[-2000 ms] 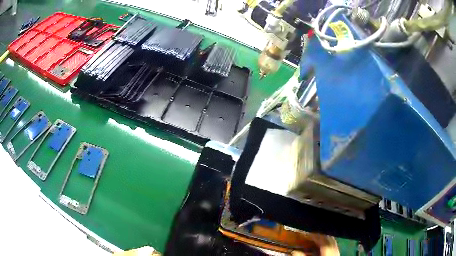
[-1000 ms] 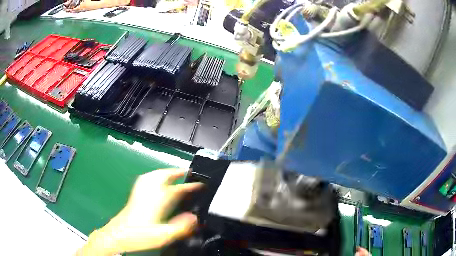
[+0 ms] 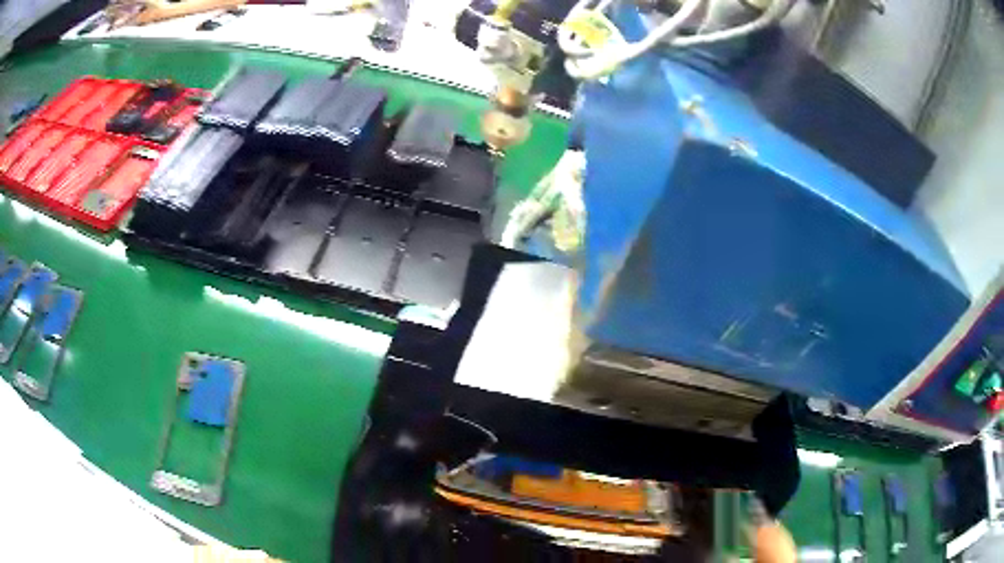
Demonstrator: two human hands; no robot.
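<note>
A phone middle frame (image 3: 171,451) with a blue patch (image 3: 211,390) lies alone on the green mat, left of the press. The orange press fixture (image 3: 584,497) shows low under the raised press head (image 3: 661,398); a blue patch shows in it, and its outline is blurred. My left hand (image 3: 237,556) is only a sliver at the bottom edge, left of the black surround (image 3: 391,467). My right hand (image 3: 774,541) shows as blurred fingers at the bottom edge, right of the fixture. What either hand holds is hidden.
The blue press housing (image 3: 760,253) overhangs at right, beside the control panel (image 3: 958,368). The black tray (image 3: 369,242) with stacked dark parts (image 3: 319,108) and the red tray (image 3: 66,165) lie behind. More frames (image 3: 44,346) line the left; others stand far right.
The press head has risen, exposing the orange fixture. My left hand has drawn back from the press to the bottom edge. The nearest frame lies farther right, with a wider gap to the row.
</note>
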